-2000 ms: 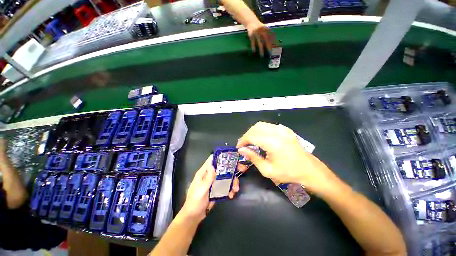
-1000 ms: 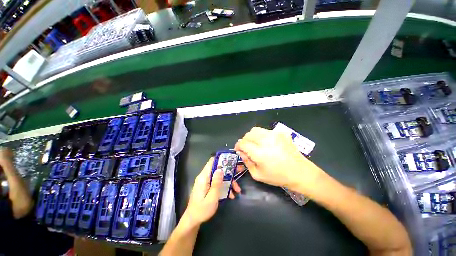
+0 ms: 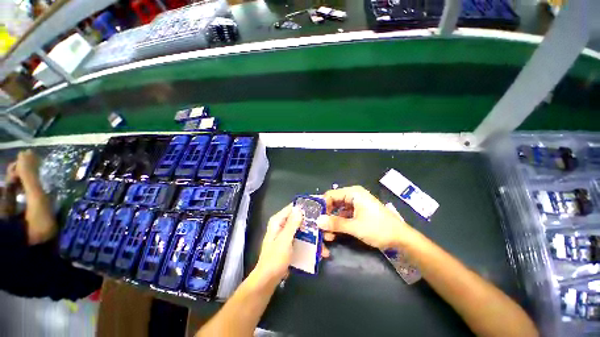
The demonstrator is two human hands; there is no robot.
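My left hand (image 3: 279, 243) holds a part-assembled phone (image 3: 306, 240), a blue rim around a pale board, upright with its screen half toward me. My right hand (image 3: 358, 214) is at the phone's upper right edge, fingertips touching it; whether it also holds a small part or tweezers cannot be made out. One phone board (image 3: 409, 194) lies on the mat beyond my right hand. Another board (image 3: 402, 266) lies partly hidden under my right forearm. The black housing tray (image 3: 135, 156) at the left holds blue phone housings (image 3: 207, 253) in rows, with some pockets bare at its far left.
A clear tray (image 3: 510, 197) of board parts stands at the right. The green conveyor (image 3: 329, 108) behind a white rail carries a few phones (image 3: 199, 124). A slanted grey post (image 3: 526, 85) rises at right. Another worker's arm (image 3: 34, 197) is at far left. A cardboard box (image 3: 125, 309) is below.
The view has shifted. The other worker's hand has left the conveyor. My right hand has stayed at the phone's upper edge, and the farther board now shows clear of it.
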